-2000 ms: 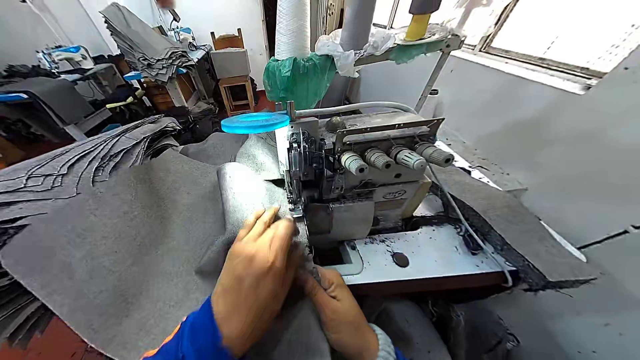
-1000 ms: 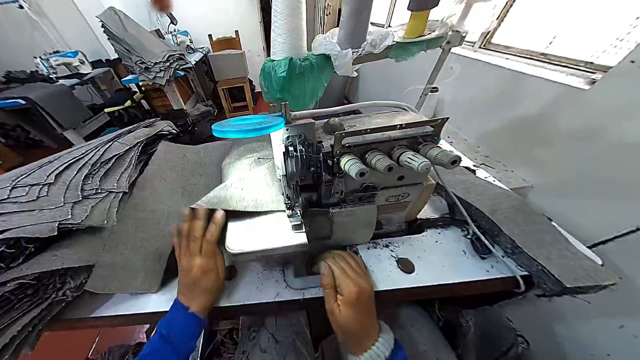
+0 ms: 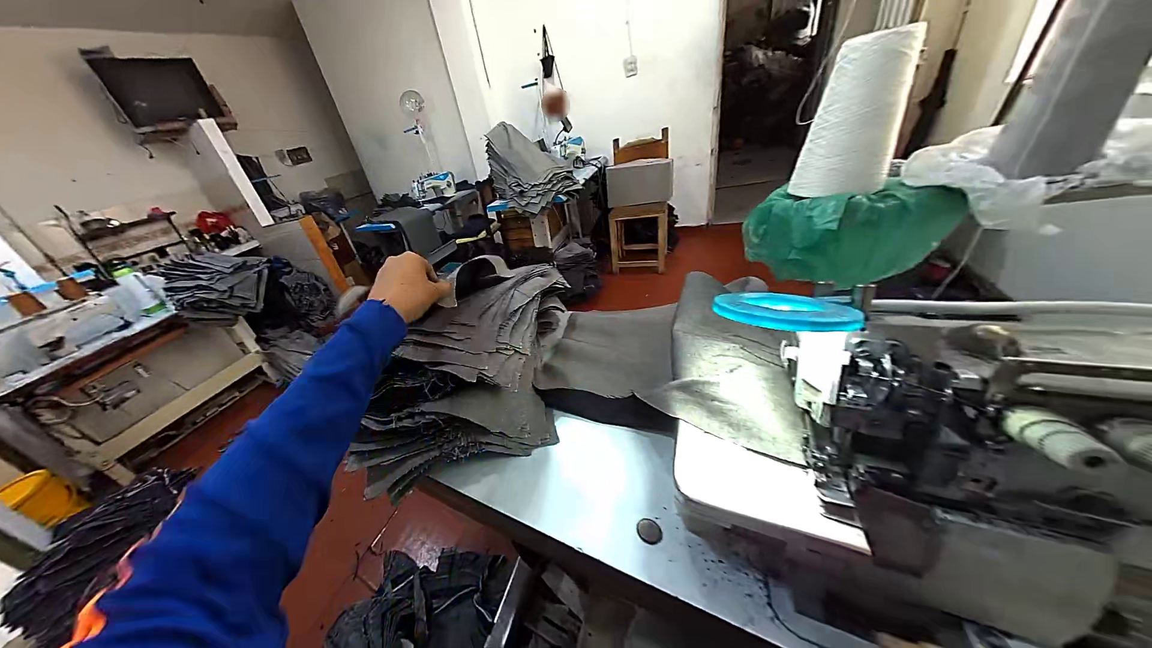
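Note:
My left hand [image 3: 411, 286], in a blue sleeve, reaches to the far end of a stack of grey fabric pieces [image 3: 486, 342] and pinches the raised edge of the top piece [image 3: 474, 272] between thumb and fingers. The stack lies on the left end of the metal-topped sewing table [image 3: 576, 486]. Right of it, a loose grey fabric piece [image 3: 738, 387] reaches to the needle area of an overlock sewing machine [image 3: 900, 432], under a lit lamp. A blue ring [image 3: 788, 310] sits on top near the lamp. My right hand is out of view.
A white thread cone [image 3: 861, 112] stands over green plastic [image 3: 850, 229] behind the machine. More dark fabric bundles [image 3: 409, 598] lie below the table's front edge. Across the red floor are a wooden chair [image 3: 639, 238], another fabric pile [image 3: 526, 171] and other sewing machines. A yellow bucket [image 3: 43, 497] stands at left.
My left hand has moved from the table by the machine to the fabric stack and taken hold of an edge. My right hand has left the view. The view has swung left.

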